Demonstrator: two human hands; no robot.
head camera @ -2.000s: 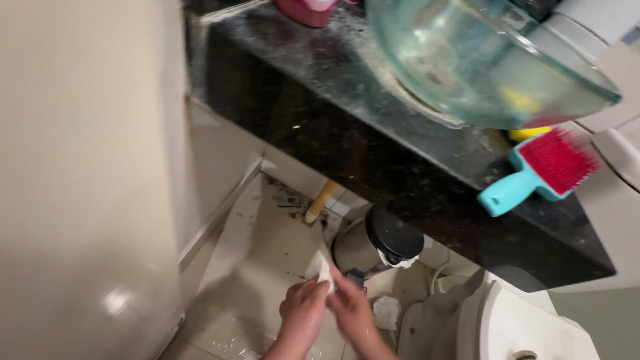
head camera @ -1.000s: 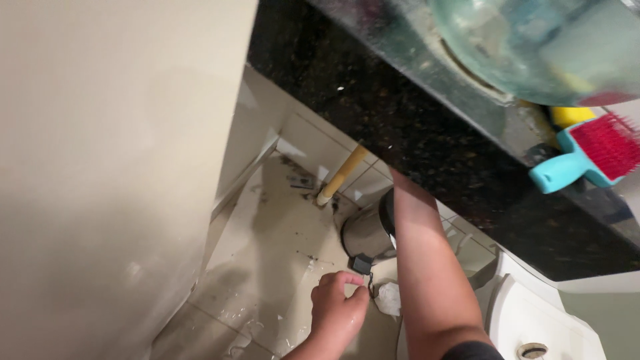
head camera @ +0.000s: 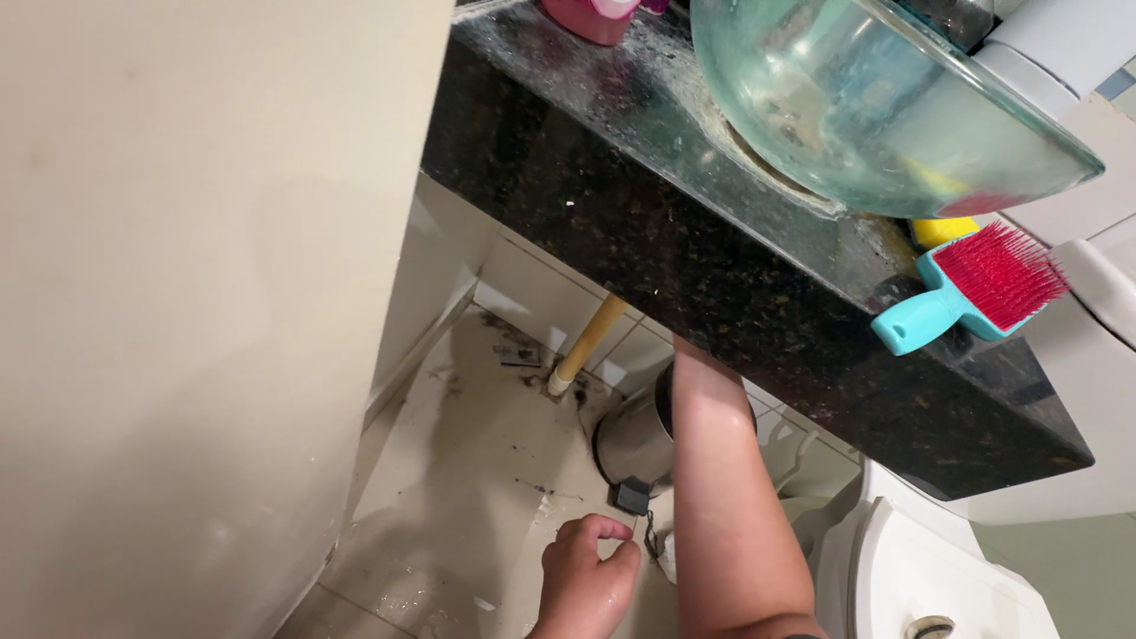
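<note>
My left hand [head camera: 590,568] hangs low over the wet tile floor [head camera: 470,461], fingers loosely curled with a gap at the thumb; nothing shows in it. My right forearm [head camera: 732,497] reaches up under the black granite counter [head camera: 754,275], whose edge hides the right hand. Behind that forearm stands a steel pedal bin [head camera: 635,444] with a black pedal [head camera: 631,498]. A piece of white paper or cloth [head camera: 668,557] lies on the floor, partly covered by the forearm.
On the counter are a glass vessel basin [head camera: 852,106], a turquoise brush with red bristles [head camera: 998,275], something yellow [head camera: 942,232] and a pink bottle [head camera: 593,19]. A yellowish pipe [head camera: 587,344] meets the floor. A white toilet [head camera: 941,568] stands right, a pale wall or door panel [head camera: 204,266] left.
Two seconds ago both hands were together below the counter with something white between them. They have since parted, and the right has gone under the counter.
</note>
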